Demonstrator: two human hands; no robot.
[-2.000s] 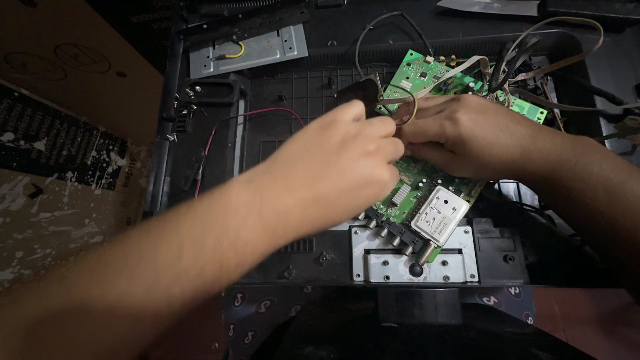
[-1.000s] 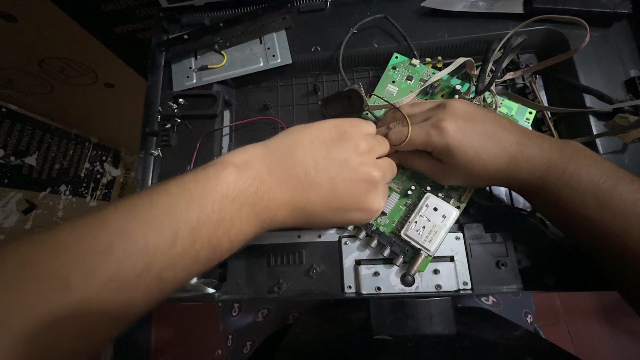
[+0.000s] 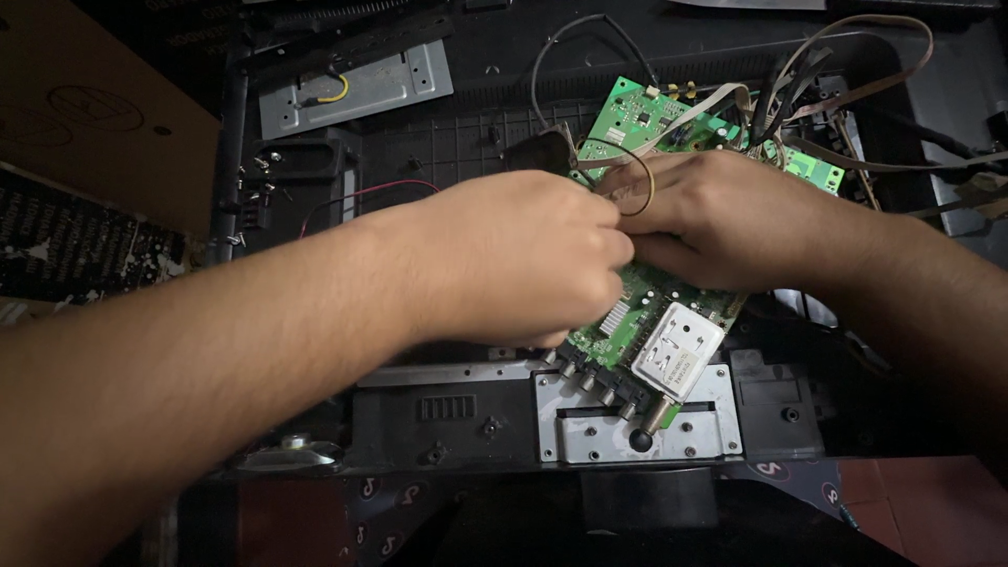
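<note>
A green circuit board (image 3: 602, 342) with a silver metal tuner can (image 3: 679, 352) lies tilted inside a black plastic housing (image 3: 394, 150). Over its middle, my left hand (image 3: 528, 256) is curled with the fingertips turned away from view, so what it holds is hidden. Fingers of my right hand (image 3: 709, 213) meet it from the right, resting on or just above the board; their tips are covered too. A thin yellowish wire loop (image 3: 652, 185) curves over the right fingers. Beside the knuckles is a dark block-like part (image 3: 539, 150), blurred, joined to a black cable (image 3: 535, 75).
Grey flat cables (image 3: 874, 98) arch over the upper right. A grey metal plate (image 3: 370, 87) with a yellow wire lies upper left, above loose screws (image 3: 268, 161). A metal bracket (image 3: 547, 441) sits at the housing's near edge. Cardboard boxes (image 3: 102, 102) stand at left.
Both hands stay together over the board. The left hand's curled fingers have shifted slightly relative to the right hand. The view has moved a little.
</note>
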